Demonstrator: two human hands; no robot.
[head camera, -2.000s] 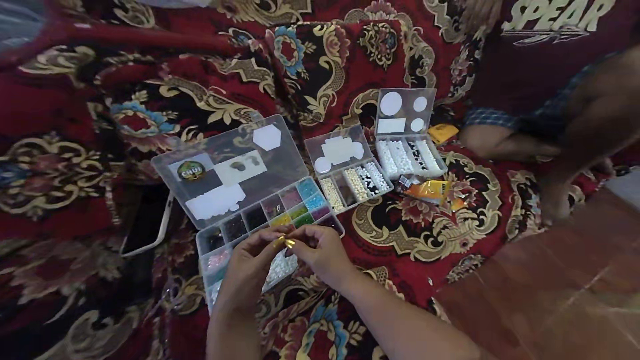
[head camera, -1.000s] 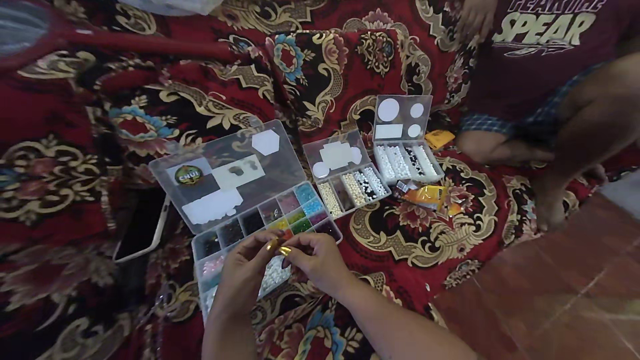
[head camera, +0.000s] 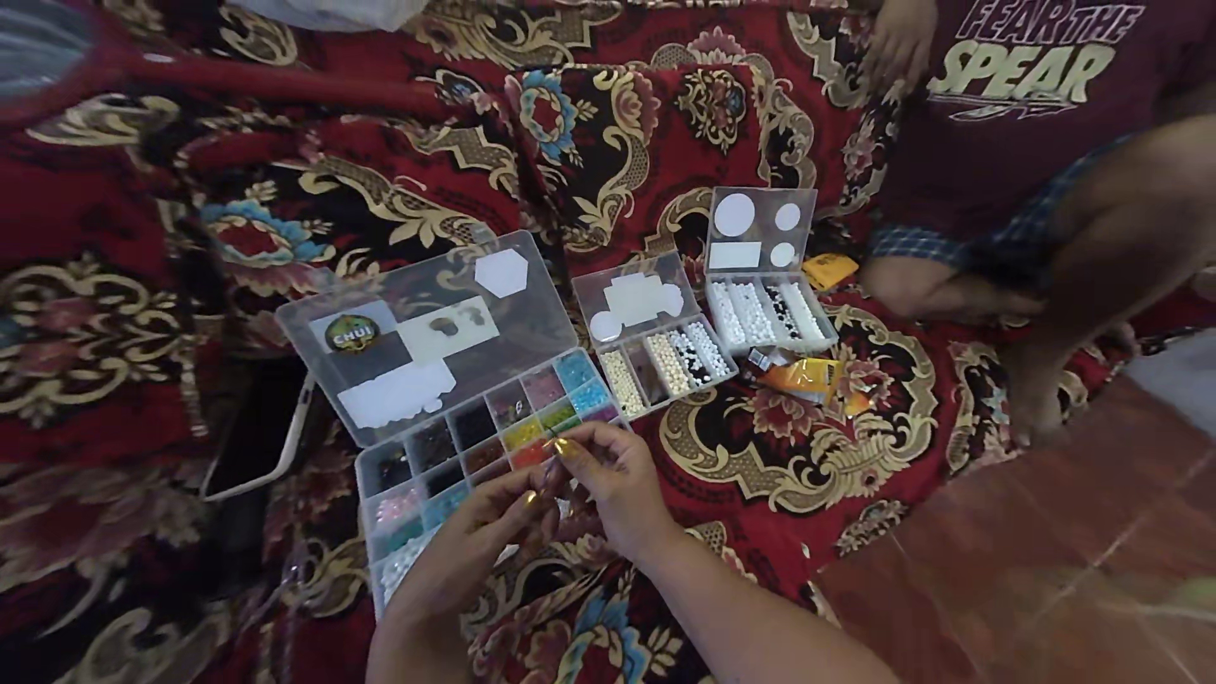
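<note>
My left hand (head camera: 475, 541) and my right hand (head camera: 608, 480) meet over the near right part of a large clear plastic bead box (head camera: 366, 475). Thumbs and index fingers of both are pinched close together, and a thin dark strand seems to show at the right fingertips; what they hold is too small to tell. The large box has its lid up and compartments of beads in many colors. To its right stand a small box of cream, black and white beads (head camera: 670, 366) and another small box of white and black beads (head camera: 769, 313), both with lids raised.
A phone (head camera: 266, 437) lies left of the large box. Orange wrappers (head camera: 803, 375) and a yellow packet (head camera: 831, 272) lie by the small boxes. A patterned red cloth (head camera: 769, 446) covers the seat. Another person (head camera: 1026, 190) sits at the right, above a tiled floor (head camera: 1054, 551).
My hands stay together over the large bead box; the fingertips have parted slightly, with the left fingers now lower than the right. The boxes stand as before.
</note>
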